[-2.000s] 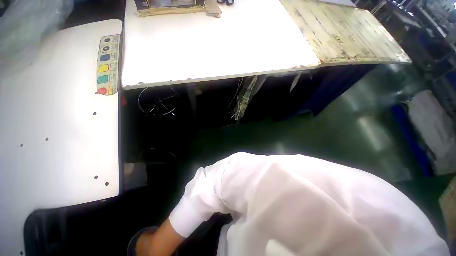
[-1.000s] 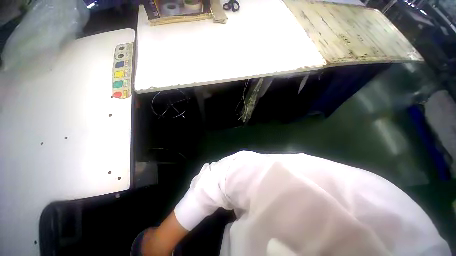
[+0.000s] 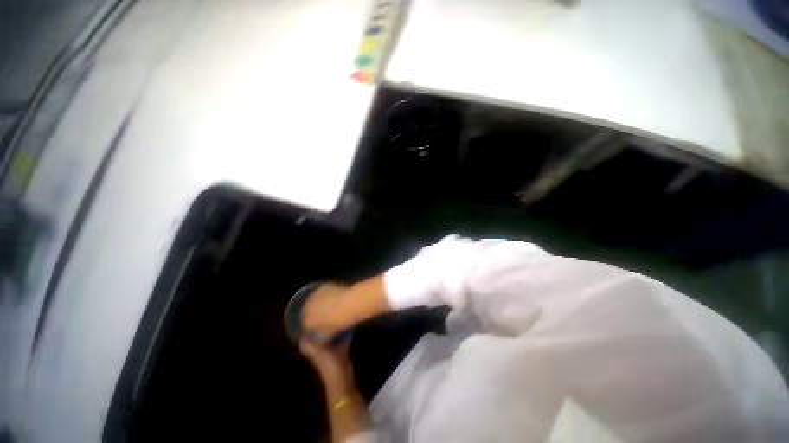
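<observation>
My right hand is blurred at the end of a white sleeve, over the dark area at the table's opening. A dark, rounded thing curves around its far side; I cannot tell what it is. My left hand comes up from below, with a yellow band at the wrist, and meets or overlaps the right hand. The fingers of both hands are too blurred and overlapped to tell whether they grip anything.
The white tabletop with a black-edged opening lies to the left. A coloured button strip is on its edge. A white side table stands at the upper right, with dark space beneath. My white shirt fills the lower right.
The view has swung left and the tabletop now sits differently. My right hand, cut off by the bottom edge before, shows higher up. My left hand has come into view beside it.
</observation>
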